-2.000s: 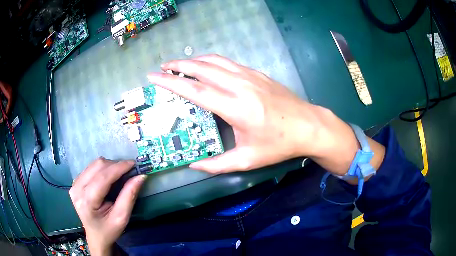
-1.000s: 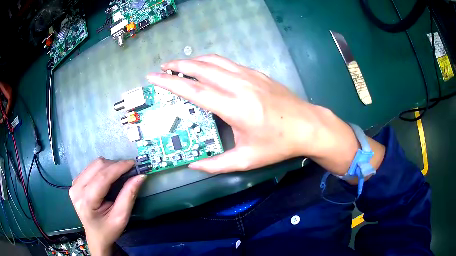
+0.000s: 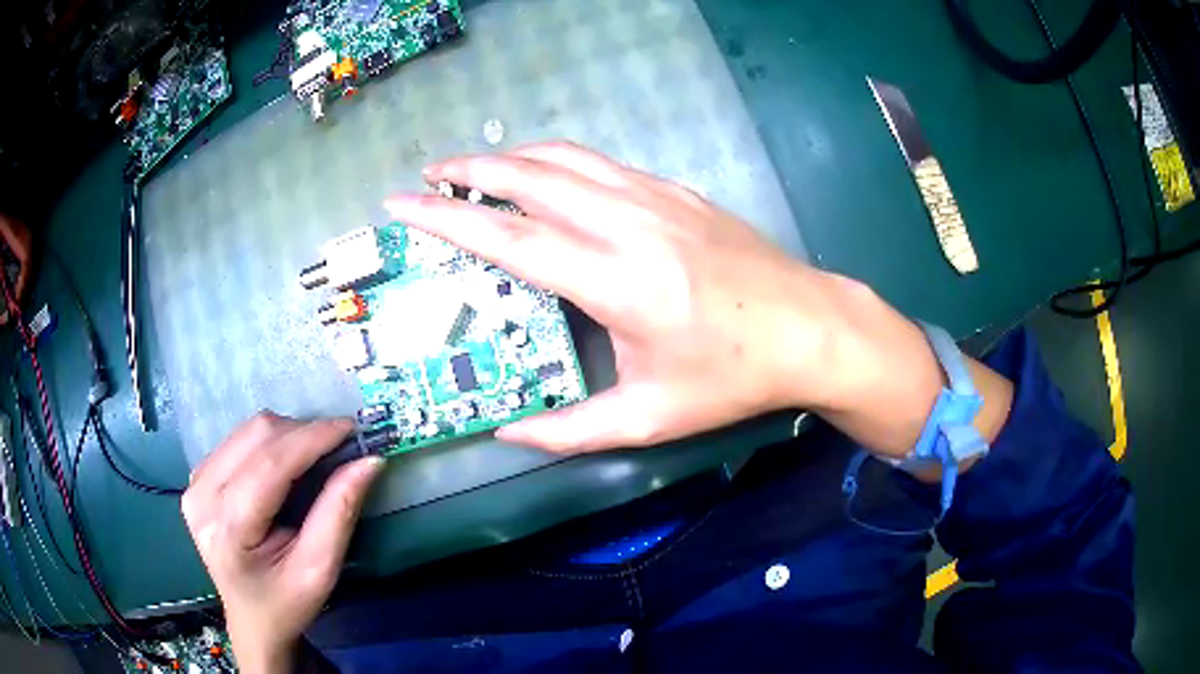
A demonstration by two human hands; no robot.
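A green circuit board [image 3: 463, 374] lies on the pale foam mat [image 3: 250, 184], with metal, orange and white connectors along its left edge. My right hand [image 3: 658, 296] spans the board, fingers over its upper edge and thumb at its lower right edge, hiding part of it. A light blue wrist strap [image 3: 950, 419] is on my right wrist. My left hand [image 3: 279, 507] pinches a black plug [image 3: 345, 454] against the board's lower left corner. The plug is mostly hidden by my fingers, so how far it is inserted cannot be told.
More circuit boards lie at the back [image 3: 382, 33] and far left [image 3: 182, 105]. A thin dark rod [image 3: 134, 303] lies left of the mat. A knife [image 3: 928, 184] lies to the right. Cables [image 3: 46, 435] run along the left side; another board [image 3: 198, 652] shows at the bottom left.
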